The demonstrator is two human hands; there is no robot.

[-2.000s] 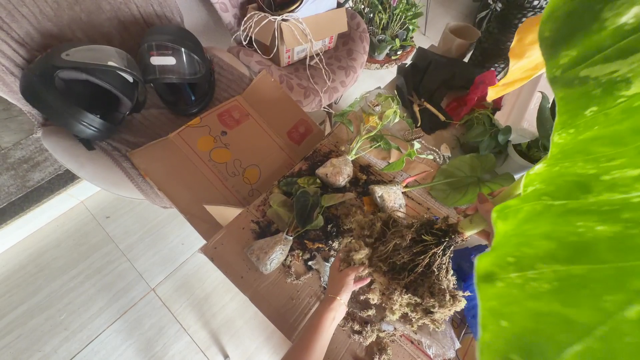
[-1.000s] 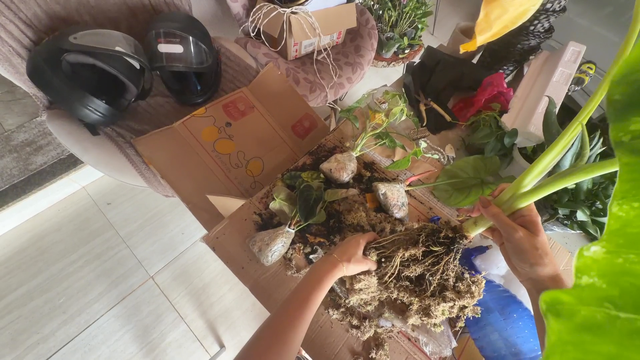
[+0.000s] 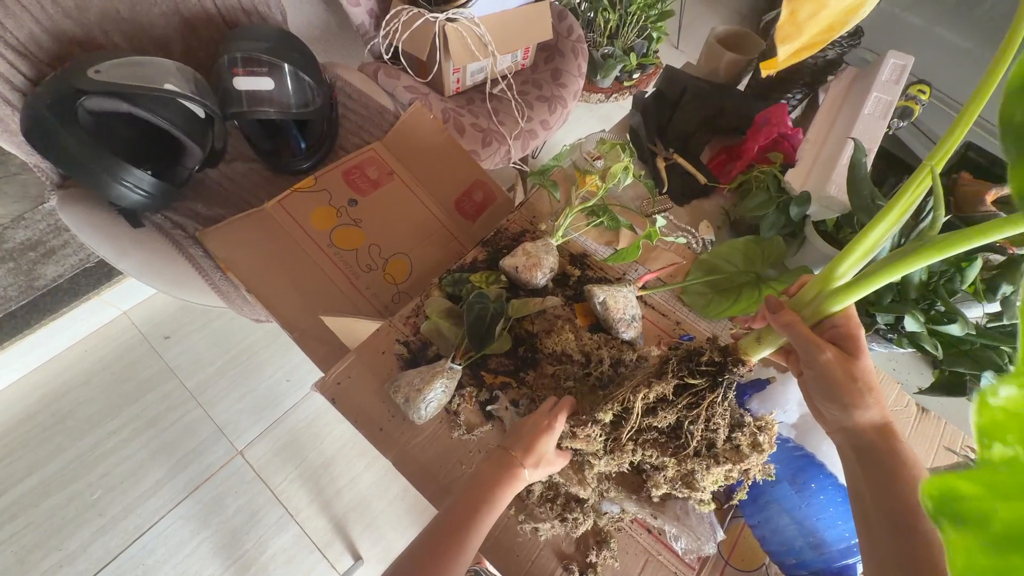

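My right hand (image 3: 824, 360) grips the thick green stems (image 3: 880, 240) of a large-leaved plant just above its roots. The root ball (image 3: 680, 416), tangled with dry moss, spreads leftward over the cardboard. My left hand (image 3: 540, 440) touches the left edge of the moss with bent fingers; whether it pinches any is unclear. Around it lie small plants with plastic-wrapped root balls: one with dark leaves (image 3: 426, 390), one with a yellow-green top (image 3: 530, 263) and one with a single broad leaf (image 3: 616, 310). Loose moss and dark soil lie between them.
Flattened cardboard (image 3: 376, 216) lies beneath. A blue plastic bottle (image 3: 800, 504) is at lower right. Pliers or pruners (image 3: 676, 164) rest on black material (image 3: 692, 120). Two black helmets (image 3: 120, 128) sit on a covered seat, and potted plants (image 3: 944, 312) stand at right.
The large leaf that covered the right side two seconds ago has moved right, showing my right hand and the stems. My left hand has shifted along the left edge of the moss.
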